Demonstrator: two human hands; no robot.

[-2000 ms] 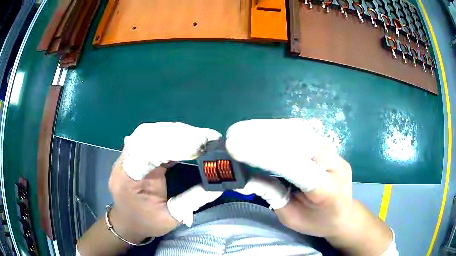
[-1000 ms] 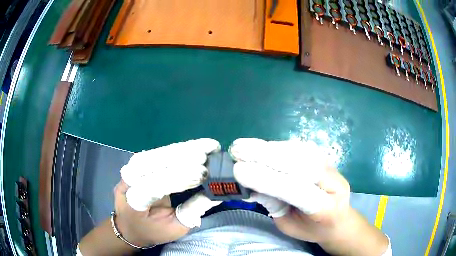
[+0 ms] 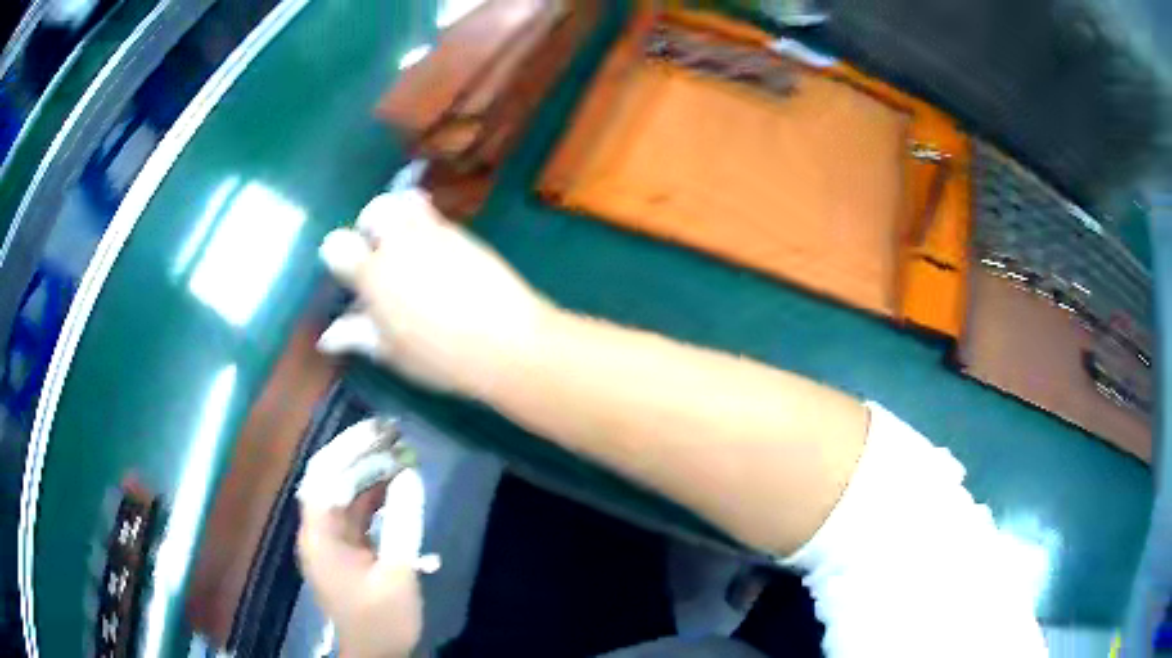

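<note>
The frame is blurred. My right hand (image 3: 418,289), in white finger cots, reaches across to the left above the end of a brown carrier strip (image 3: 264,469). Its fingertips are slightly apart, and I cannot tell if anything is between them. My left hand (image 3: 360,527) is below it, near the bench edge, with fingers curled. Something small and greyish shows at its fingertips, too blurred to name. The grey inductor with copper turns cannot be made out.
A stack of brown strips (image 3: 482,109) lies at the upper left. An orange tray (image 3: 758,180) lies beyond my right forearm. A brown board (image 3: 1041,341) with rows of cores is at the right. A strip with dark parts (image 3: 125,566) is at the lower left, beside the conveyor rail.
My hands have come apart and moved left from the inductor they held together. My right arm now crosses the bench. The view has turned left, so the tray and board sit further right.
</note>
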